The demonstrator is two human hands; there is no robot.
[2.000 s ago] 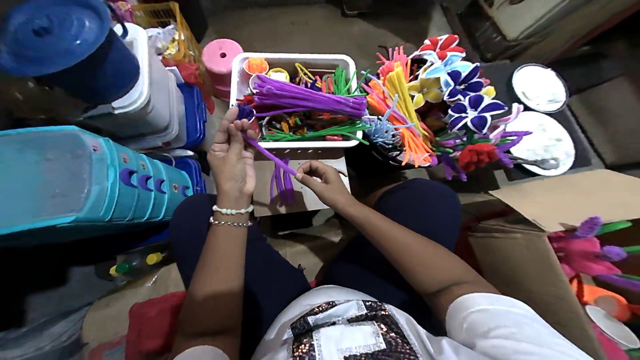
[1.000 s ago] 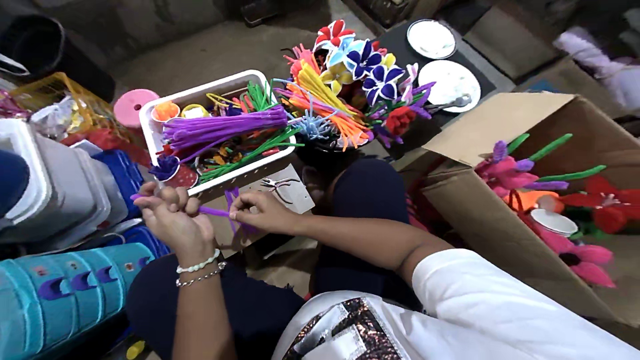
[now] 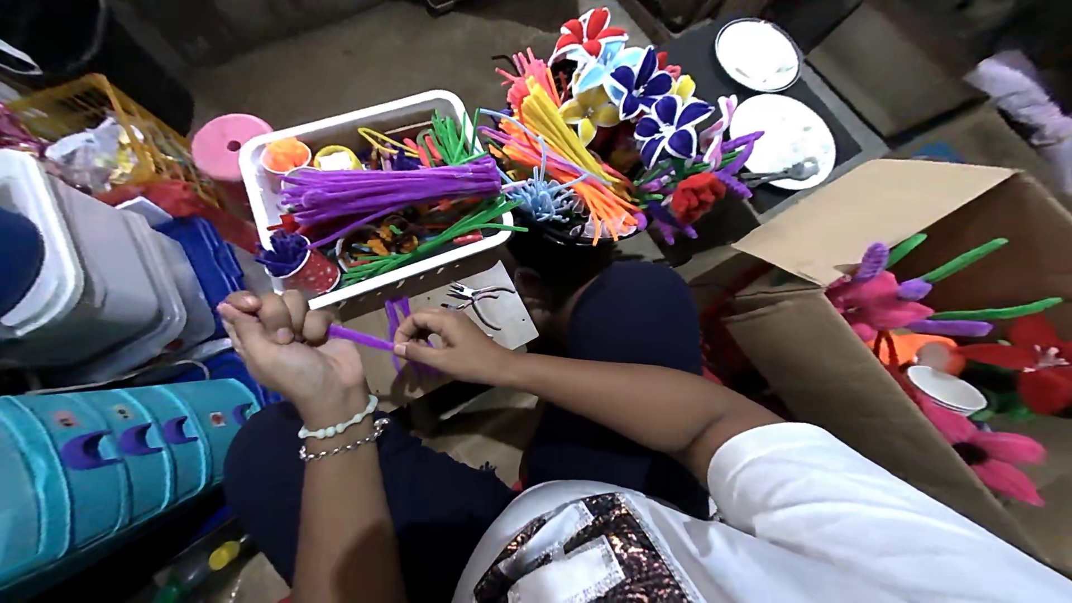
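Observation:
A short purple pipe cleaner [image 3: 362, 337] stretches between my hands. My left hand [image 3: 293, 347], palm up with curled fingers, grips one end; my right hand [image 3: 448, 343] pinches the other between thumb and fingertips. Beneath, more purple pipe cleaners [image 3: 397, 311] lie on a cardboard surface [image 3: 435, 301], partly hidden by my right hand. Pliers [image 3: 479, 301] rest on that surface to the right. Beyond my hands, a white plastic basket [image 3: 377, 280] holds green pipe cleaners [image 3: 435, 247], small cups and a thick purple pipe-cleaner bundle [image 3: 394, 191] laid across it.
Pipe-cleaner flowers [image 3: 638, 88] and colourful stems stand right of the basket. Two white plates [image 3: 783, 138] lie behind them. An open cardboard box [image 3: 837, 394] with more flowers is at right. A teal drawer unit [image 3: 126, 469], grey-white containers [image 3: 109, 276] and a pink roll [image 3: 228, 144] are at left.
The view has swung to the right, bringing the cardboard box further in. Both hands stay on the purple pipe cleaner; the left hand's fingers have curled over and less of the stem shows between the hands.

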